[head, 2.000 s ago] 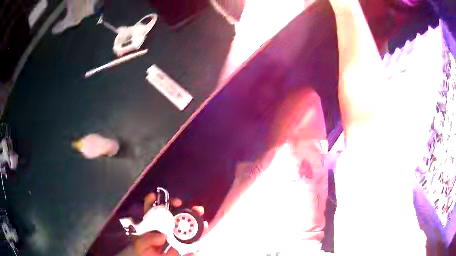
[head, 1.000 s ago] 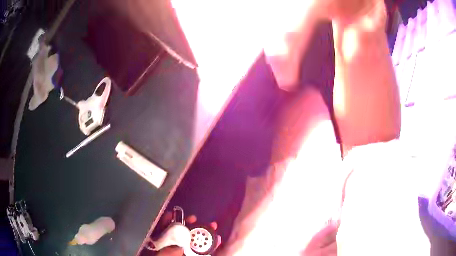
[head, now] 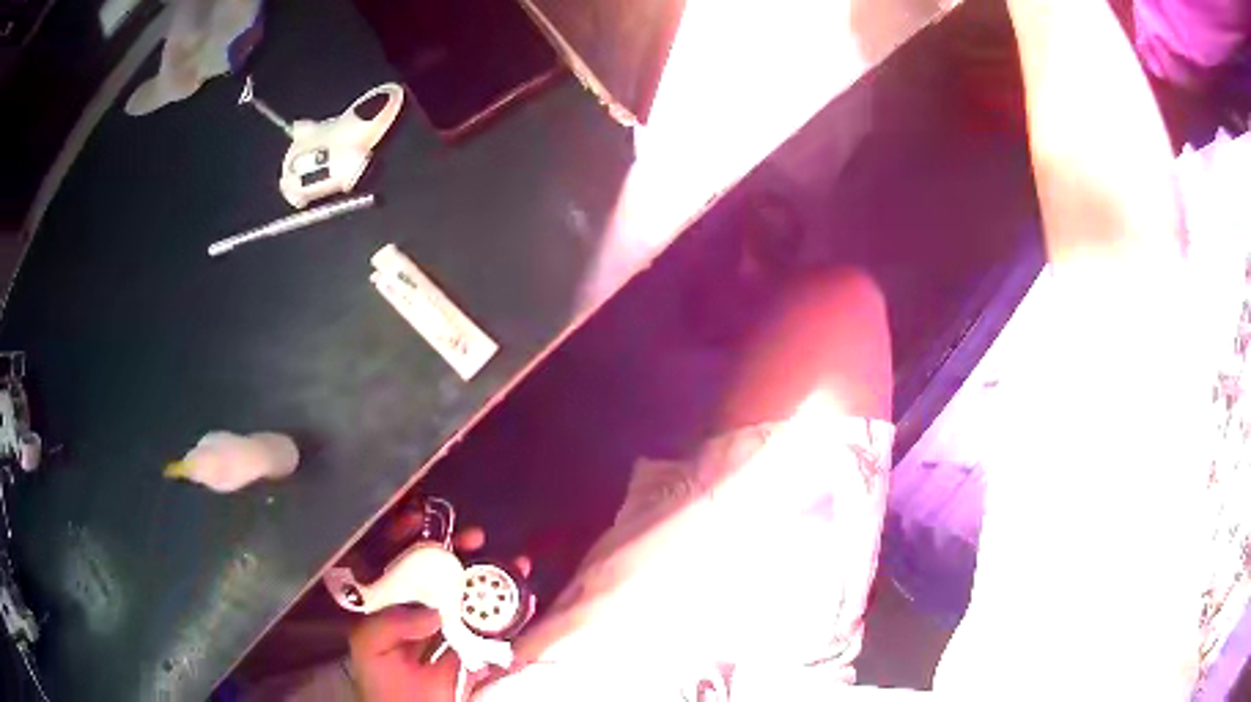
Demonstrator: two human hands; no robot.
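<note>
My left hand (head: 398, 656), at the bottom left beyond the table's edge, holds a glossy white moulded unit (head: 419, 577). Its thumb is on the near side and fingertips show behind the unit. The unit has a flared end at the left, a round white disc (head: 490, 599) with a ring of holes and dark rim, and a bent metal loop (head: 438, 521) at the top. Pale prongs hang below the disc. My right hand is not in view.
The dark green table holds a white squeeze bottle (head: 243, 462) with yellow tip, a white strip (head: 435, 314), a thin rod (head: 291, 225), a white ringed part (head: 336, 148), a limp white cloth (head: 196, 52) and metal-tailed units (head: 17, 418) at the left edge. Bare legs and glare fill the right.
Since one second ago the view has shifted, so the table things sit higher in the picture. The reddish hand-like shape low over the lap no longer shows. The left hand still holds the unit.
</note>
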